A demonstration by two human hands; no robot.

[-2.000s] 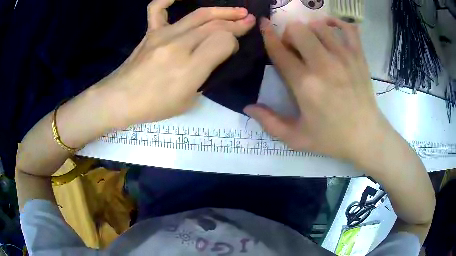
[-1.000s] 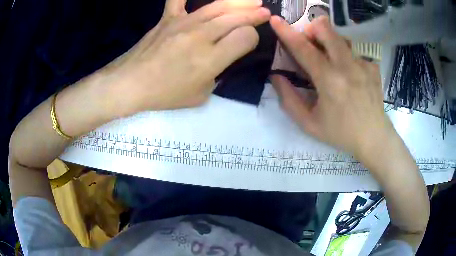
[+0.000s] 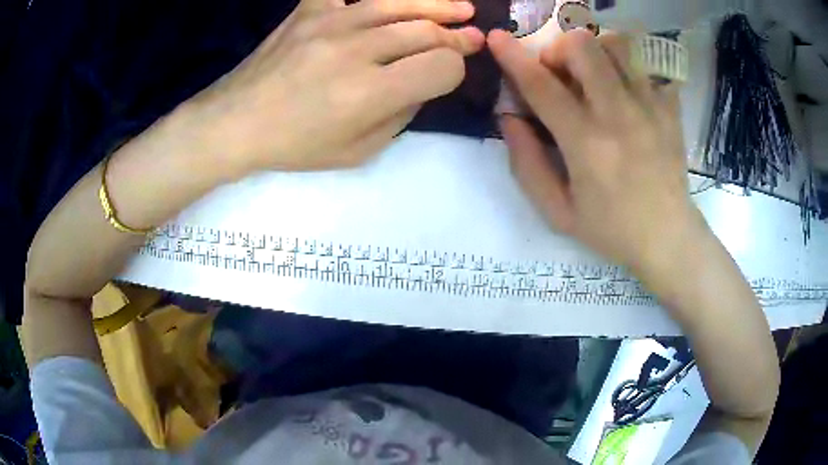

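Note:
The dark cloth lies at the top centre, with its near end on the white table. More dark cloth covers the left side. My left hand lies flat on the cloth, fingertips near its right edge. My right hand is beside that edge, its index fingertip at the cloth border and its thumb bent down over the table. Neither hand visibly grips the cloth. Round face-like discs show above my right fingers. The needle area is not clearly visible.
A black thread bundle hangs at the upper right beside a cream ribbed block. A printed scale runs along the table's front edge. Scissors and a yellow-green packet lie on the lower right shelf. Yellow cloth is at lower left.
The cloth's near end has moved up, away from me, so less of it shows on the table. Both hands stay near its right edge. The blurred machine part at upper right now covers less.

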